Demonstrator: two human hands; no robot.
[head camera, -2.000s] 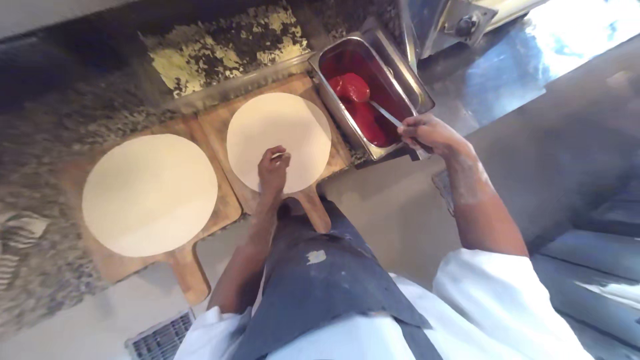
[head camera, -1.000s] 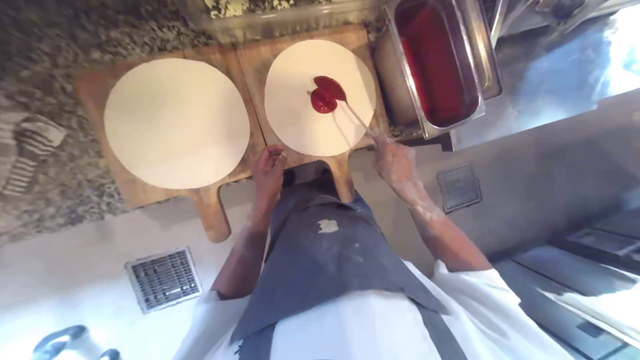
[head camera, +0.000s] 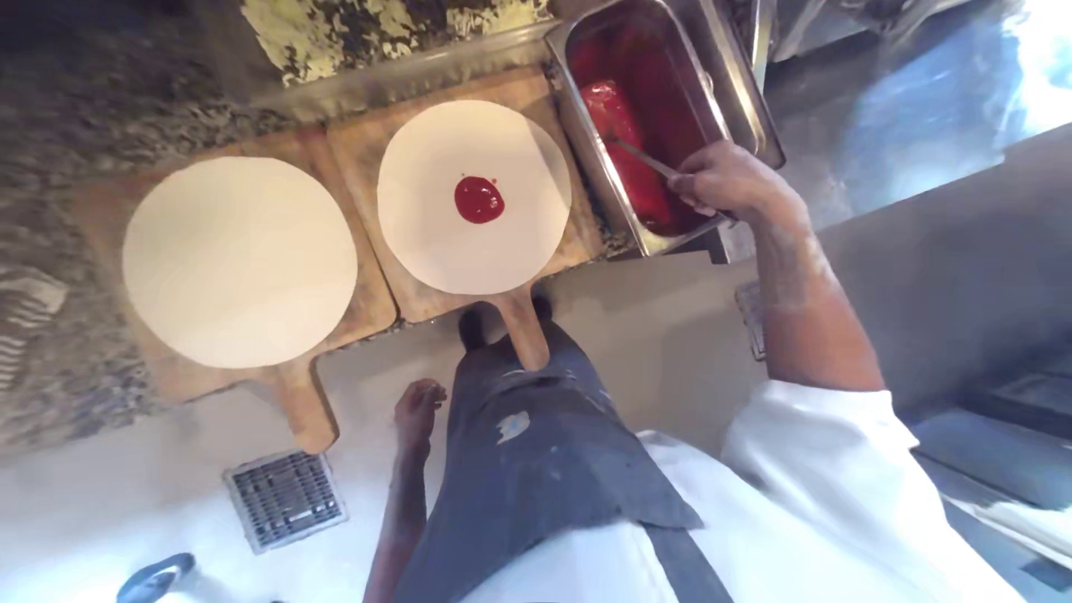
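Note:
My right hand (head camera: 724, 180) grips the handle of a metal ladle or spoon (head camera: 645, 157), whose head is down in the red sauce (head camera: 649, 109) of a deep steel pan (head camera: 624, 188). Left of the pan, a round of flat dough (head camera: 452, 260) lies on a wooden peel (head camera: 419, 306), with a small pool of red sauce (head camera: 479, 199) near its middle. A second, plain dough round (head camera: 239, 260) rests on another wooden peel (head camera: 184, 377) at the left. My left hand (head camera: 420, 402) hangs beside my apron, below the counter edge, fingers curled; whether it holds anything is unclear.
Both peel handles jut past the front edge of the speckled stone counter (head camera: 50, 402). A striped cloth (head camera: 25, 314) lies at the far left. Behind the peels is a tray (head camera: 335, 38) with pale yellow bits. A steel surface (head camera: 904, 126) is at the right, a floor drain (head camera: 285, 494) below.
My right hand has moved the ladle or spoon from over the right dough round back into the sauce pan. Sauce lies on that round, bare two seconds ago. My left hand has dropped away from the peels.

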